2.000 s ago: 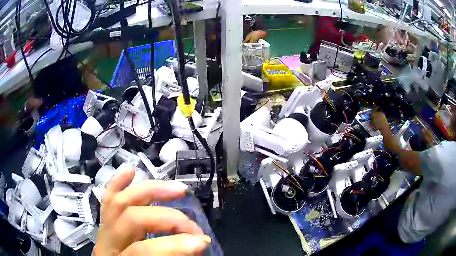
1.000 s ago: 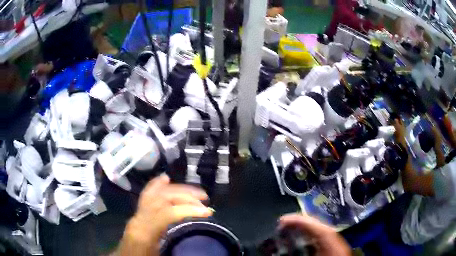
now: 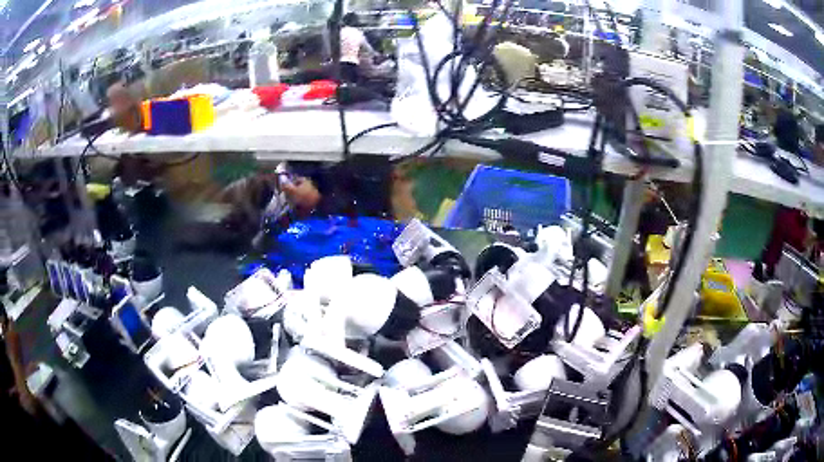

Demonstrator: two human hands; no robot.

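Note:
Neither of my hands shows in the frame. Nearest in front of me is a pile of white dome camera bodies (image 3: 366,305) joined to slatted brackets, lying at mixed angles on the dark bench mat. One camera body with its bracket (image 3: 435,403) lies at the near middle of the pile. An open white housing (image 3: 502,311) with a thin red wire lies on top of the pile. A grey-white metal box (image 3: 569,417) stands right of the pile, partly behind hanging cables.
A blue crate (image 3: 510,198) and blue bag-like material (image 3: 334,245) lie behind the pile. A pale post (image 3: 694,226) leans across the right. A white shelf (image 3: 271,133) crosses above, with black cables. More cameras (image 3: 723,392) and a yellow tray (image 3: 720,293) are at right. A hand (image 3: 298,191) shows behind.
The view has swung left and up. Both hands and the dark round part held near the bottom have left the picture. The pile now sits centrally, and the post has shifted right.

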